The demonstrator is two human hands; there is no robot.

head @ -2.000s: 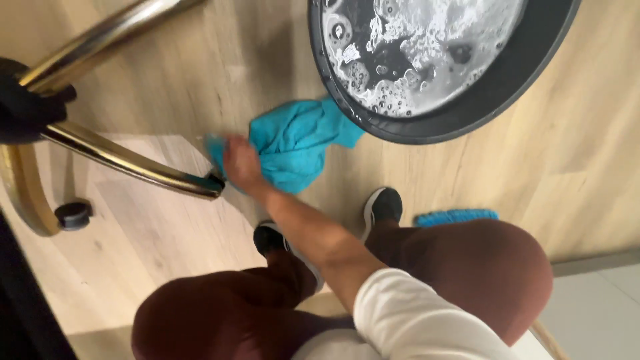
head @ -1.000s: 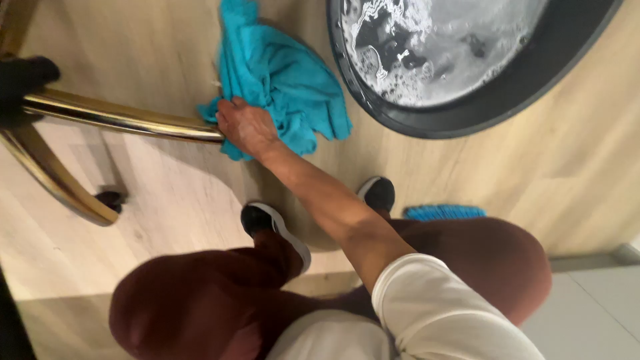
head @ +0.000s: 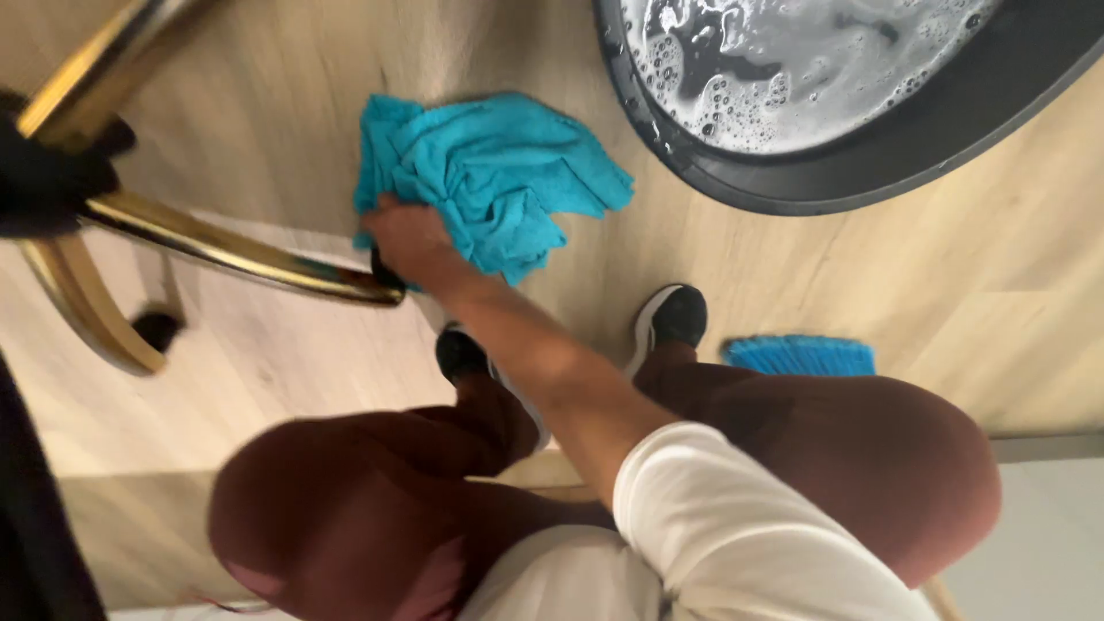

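My right hand [head: 410,237] presses on the left edge of a crumpled turquoise cloth [head: 492,172] that lies on the wood-look floor. Its fingers are bunched in the cloth, right at the black-capped tip of a gold metal chair-base leg [head: 250,254]. The hand is slightly blurred and hides part of that tip. A dark grey tub [head: 776,194] holding soapy water [head: 742,78] stands to the upper right of the cloth. My left hand is out of sight.
More gold legs meet at a black hub [head: 43,177] on the left, with a black caster [head: 158,328] below. A blue-bristled broom head [head: 802,354] lies beside my right knee. My shoes [head: 677,317] are on the floor between cloth and knees.
The cloth has shifted and bunched differently under my right hand, its upper part no longer stretching up as one second ago. The hand stays by the leg's tip.
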